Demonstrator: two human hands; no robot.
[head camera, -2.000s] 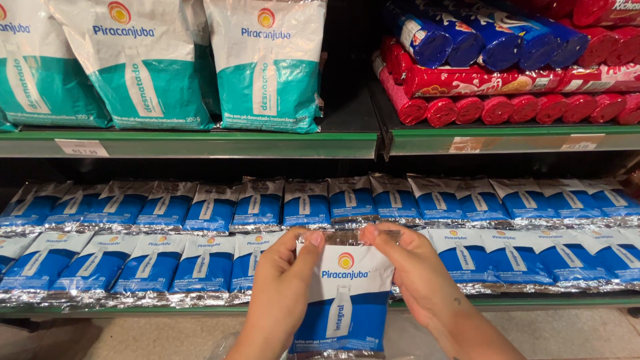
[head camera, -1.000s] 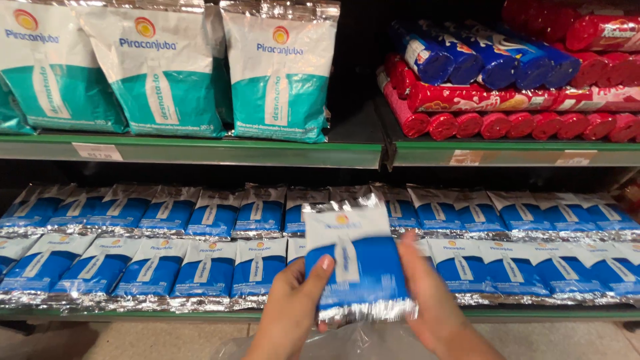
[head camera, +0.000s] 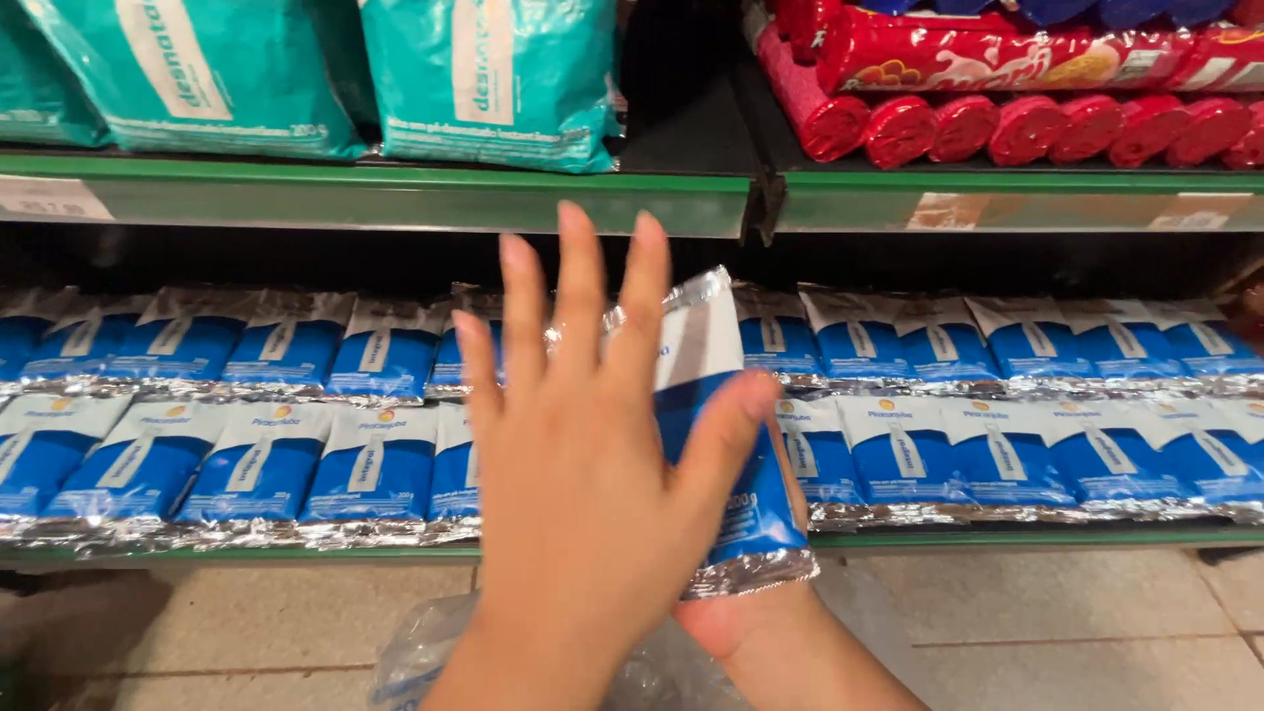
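Note:
A blue and white foil packet of Piracanjuba milk powder (head camera: 750, 494) is tilted in front of the lower shelf. My right hand (head camera: 755, 617) supports it from behind, with most of the fingers hidden by the packet. Across its front lies my left hand (head camera: 592, 444), fingers spread, back of the hand towards me; whether the palm touches the foil cannot be told. Matching packets (head camera: 370, 454) lie in two rows on the lower shelf behind both hands. Below my wrists is a clear plastic bag (head camera: 425, 642), partly covered by my left forearm.
Teal and white milk powder bags (head camera: 494, 89) stand on the upper shelf at left. Red cylindrical packages (head camera: 1027, 128) are stacked at right, with blue ones above. The green upper shelf edge (head camera: 395, 197) crosses just above my left fingertips. Floor tiles (head camera: 1066, 602) show below the lower shelf.
Both hands gripped the packet's top corners at first, then its sides. Now my left hand is spread over its front and my right is behind it. The view has shifted lower and closer.

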